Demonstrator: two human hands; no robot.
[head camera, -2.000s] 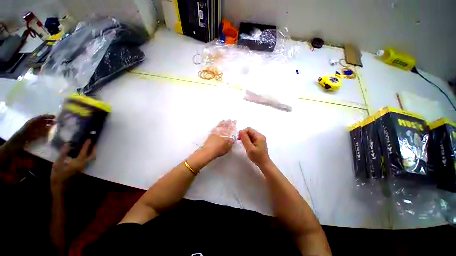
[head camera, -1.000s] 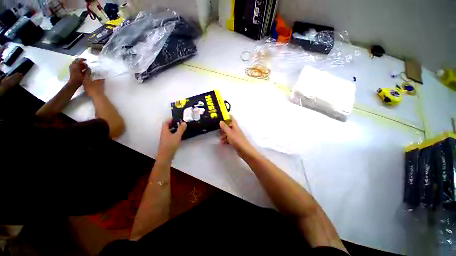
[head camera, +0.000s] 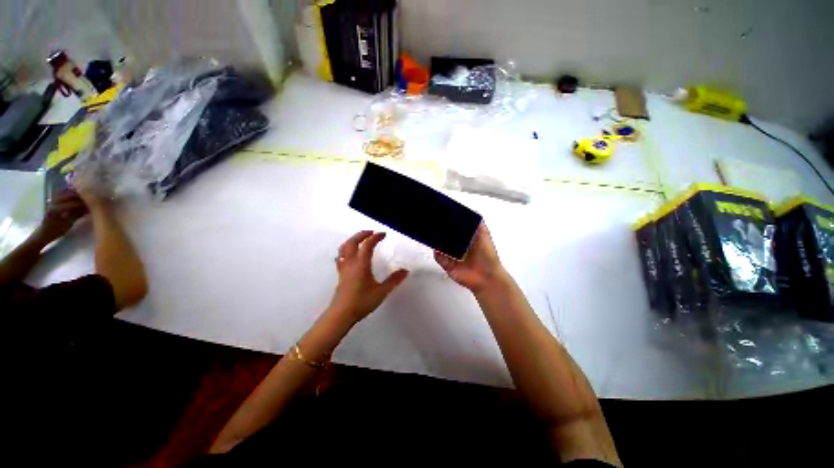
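The black retail box (head camera: 416, 210) is tilted above the table in front of me, a plain black side towards the camera. My right hand (head camera: 471, 260) grips its lower right end. My left hand (head camera: 361, 279) is just below and left of the box, fingers apart, not touching it. Something thin and clear or whitish seems to lie by my left fingers; I cannot tell whether the hand touches it. The stack of unused poly bags (head camera: 492, 164) lies on the white table (head camera: 274, 210) behind the box.
Bagged boxes (head camera: 732, 251) stand at the right. Rubber bands (head camera: 384, 147), a yellow tape measure (head camera: 593, 149) and a black tray (head camera: 462, 80) lie at the back, with a yellow corded tool (head camera: 713, 102). A dark-filled plastic bag (head camera: 183, 123) and another person's arms (head camera: 114, 251) are at left.
The box has turned from its printed front to a plain side and is held by my right hand alone. My left hand has let go. The view has swung back to the right.
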